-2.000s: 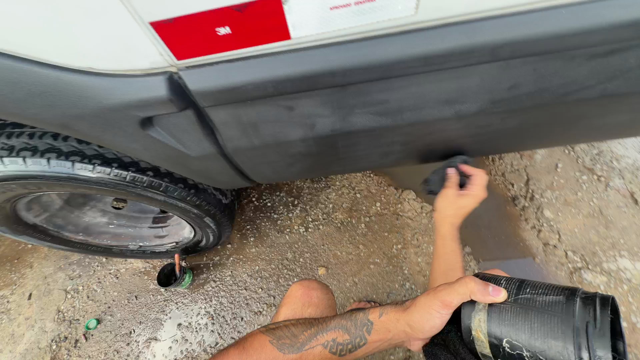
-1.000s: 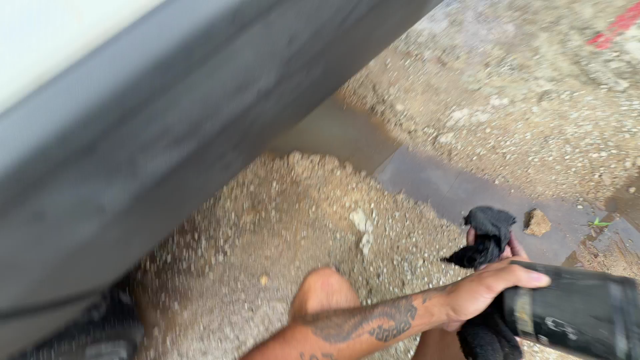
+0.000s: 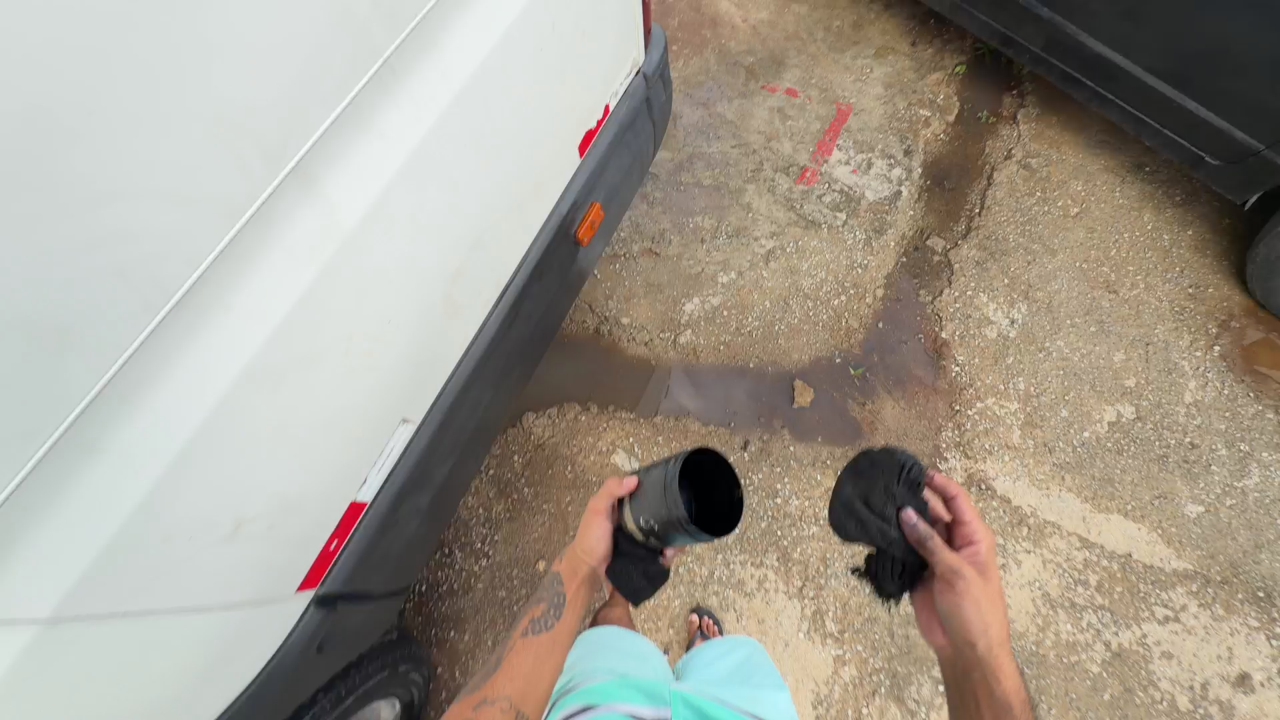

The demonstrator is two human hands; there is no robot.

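My left hand (image 3: 600, 525) holds a black cylindrical container (image 3: 660, 505) tilted on its side, its dark open mouth facing right. A black cloth (image 3: 636, 568) hangs beneath the container, against the same hand. To the right, my right hand (image 3: 955, 555) grips a bunched black cloth (image 3: 875, 495) between thumb and fingers, apart from the container. The dark grey plastic lower trim (image 3: 475, 355) of a white van (image 3: 300, 250) runs diagonally at the left, and neither hand touches it. What lies inside the container cannot be made out.
Rough gravelly ground (image 3: 800, 270) has a wet channel of muddy water (image 3: 740, 395) with a stone (image 3: 802, 393) in it. A dark vehicle (image 3: 1150, 90) stands at the upper right. The van's tyre (image 3: 375, 680) shows at the lower left.
The view has swung widely along the van. My right hand, at the van's lower trim two seconds ago and beside the container one second ago, is now apart from it with the cloth.
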